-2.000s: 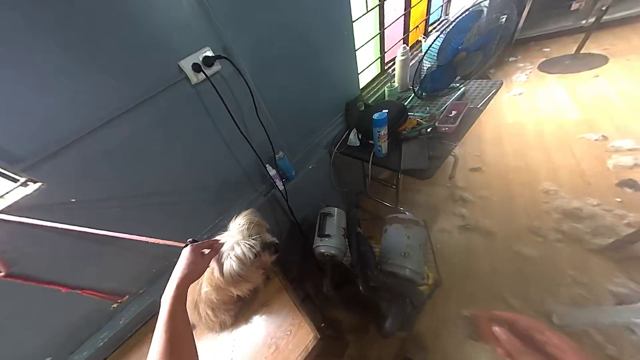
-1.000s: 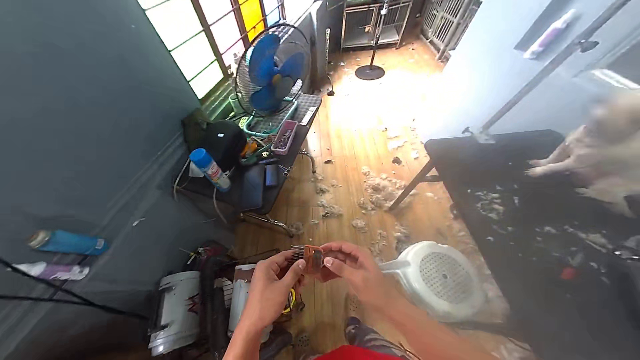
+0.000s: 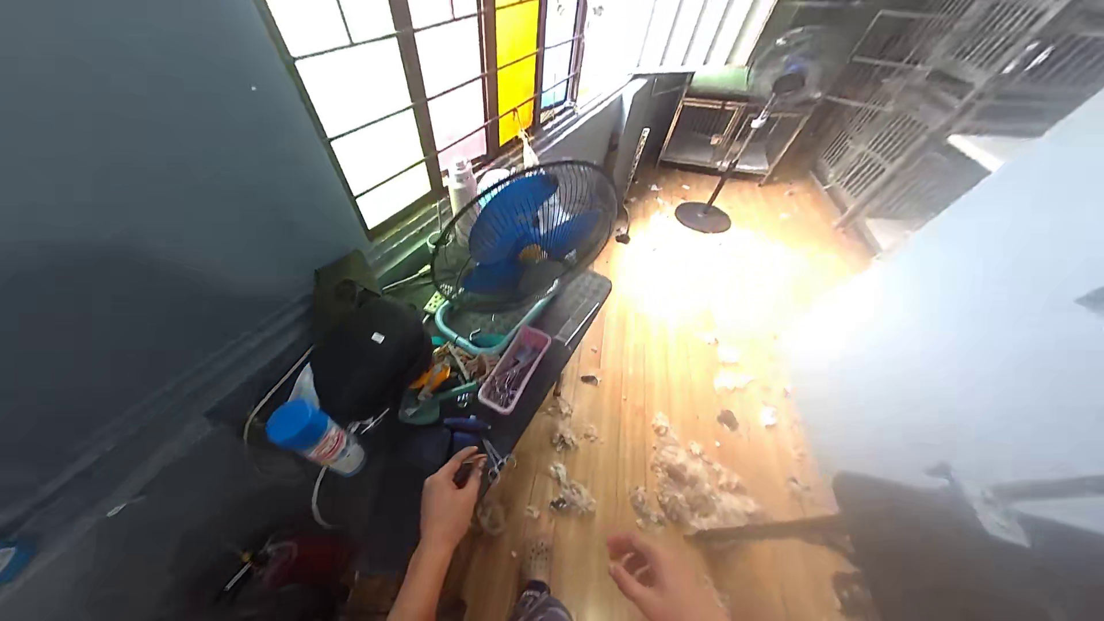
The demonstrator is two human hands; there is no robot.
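My left hand [image 3: 450, 503] is over the front part of a black side table [image 3: 392, 509], its fingers bent round something small and dark that I cannot make out. Scissors [image 3: 493, 459] lie just beyond the fingertips, beside a dark blue case [image 3: 453, 442]. Farther along the table stands a pink basket [image 3: 542, 341] with metal tools in it, next to a black bag [image 3: 366, 354]. A blue-capped canister [image 3: 317, 438] stands left of my hand. My right hand [image 3: 660, 576], blurred, hangs over the floor with its fingers curled and nothing seen in it.
A blue-bladed fan [image 3: 526, 233] stands at the table's far end, under the window. Clumps of cut hair [image 3: 694, 483] lie on the wooden floor. At the lower right is a dark grooming table [image 3: 914, 535]. A pedestal fan [image 3: 703, 217] and cages [image 3: 742, 138] stand at the back.
My hands were together around a small object one second ago; now they are apart, the left over the side table. Two seconds ago my left hand was at a small dog's head. The view has turned.
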